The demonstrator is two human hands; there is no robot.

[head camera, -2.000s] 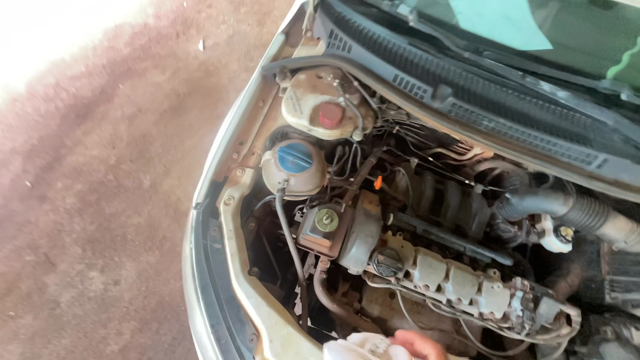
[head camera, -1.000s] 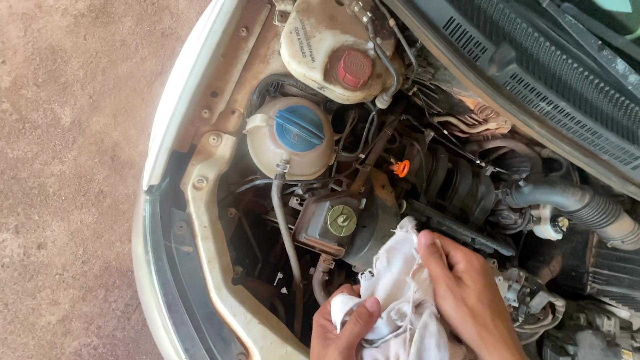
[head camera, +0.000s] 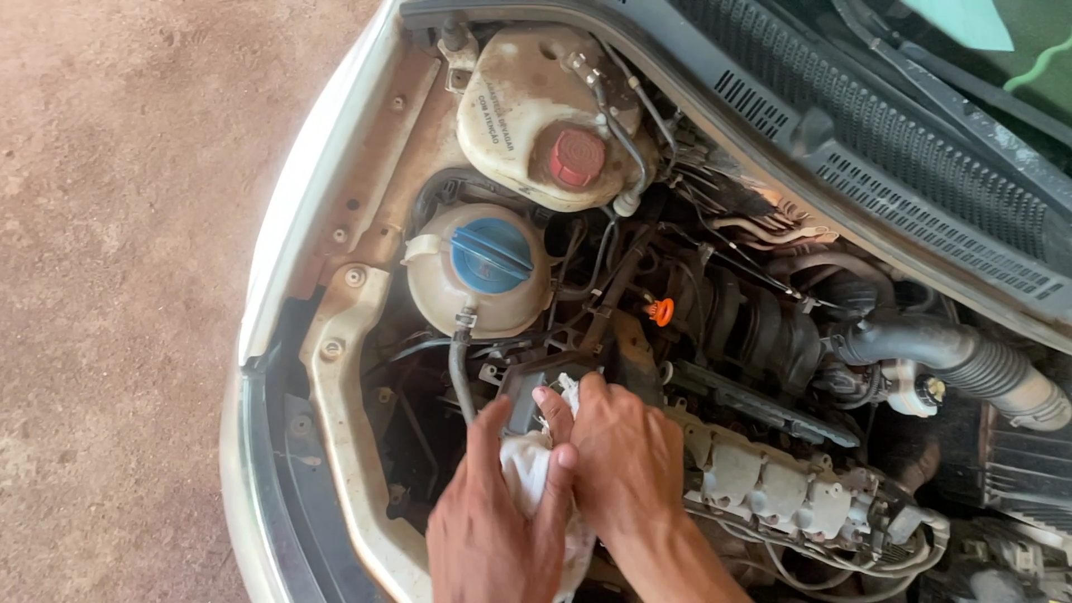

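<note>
Both hands hold a white cloth [head camera: 528, 473] over the engine bay, low in the head view. My left hand [head camera: 502, 511] grips it from the left, thumb and fingers around it. My right hand [head camera: 624, 461] is closed on the cloth's upper end and touches or nearly touches the left fingertips. Beneath them lies a dark engine cover part [head camera: 523, 398], mostly hidden by the hands. Above the hands is a round coolant reservoir [head camera: 431, 293] with a blue cap [head camera: 492, 255]. An orange dipstick handle [head camera: 661, 312] shows to the upper right of my right hand.
A stained plastic reservoir [head camera: 502, 100] with a red cap [head camera: 577, 157] sits at the top. The fender edge [head camera: 289, 209] runs down the left, beside the floor. At right are a corrugated air hose [head camera: 997, 368], the engine's metal top [head camera: 779, 481] and the windshield cowl [head camera: 888, 151].
Both hands and the cloth have moved onto the dark cover part, whose round yellowish cap showed a second ago and is now hidden. Two seconds ago only some fingers and the cloth showed at the bottom edge.
</note>
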